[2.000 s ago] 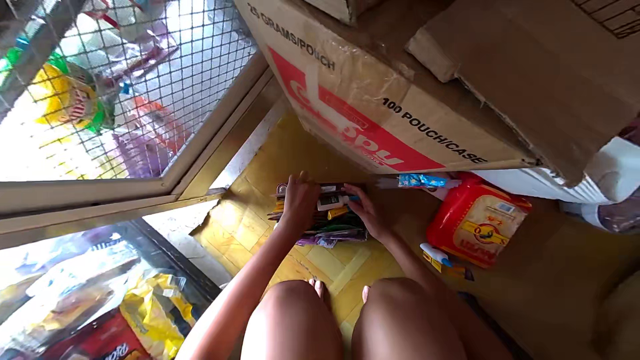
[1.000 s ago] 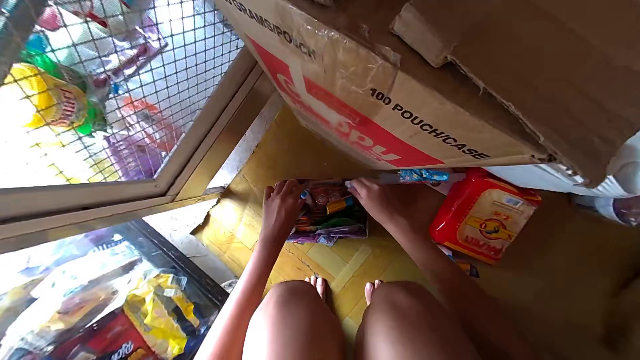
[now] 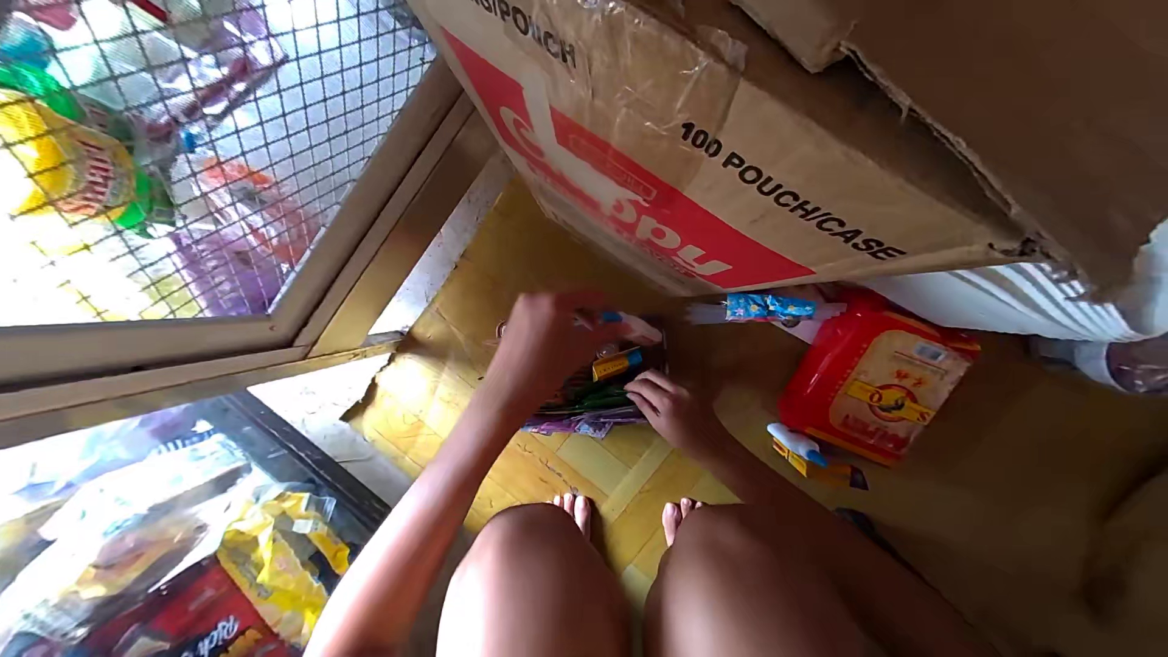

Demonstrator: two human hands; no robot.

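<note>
On the floor in front of my feet is a small container of mixed items (image 3: 598,401), its shape partly hidden by my hands. My left hand (image 3: 552,333) is blurred above its left side, fingers bent down; whether it grips anything is hidden. My right hand (image 3: 664,401) rests at the right side, fingertips at some green items (image 3: 598,394). Between the hands lies a small yellow box (image 3: 617,365) with a blue end. Behind it a white tube-like item with a blue end (image 3: 630,327) lies close to my left hand.
A large cardboard carton (image 3: 657,164) stands just beyond. To the right are a red plastic container (image 3: 876,383), a blue-wrapped bundle (image 3: 771,307) and a small white bottle with a blue tip (image 3: 796,443). At left are a wire-mesh door frame (image 3: 365,182) and packaged goods (image 3: 210,584).
Both hands were at the container's far rim a second ago. My left hand has moved in over the items, and my right hand has come nearer to me along the right side.
</note>
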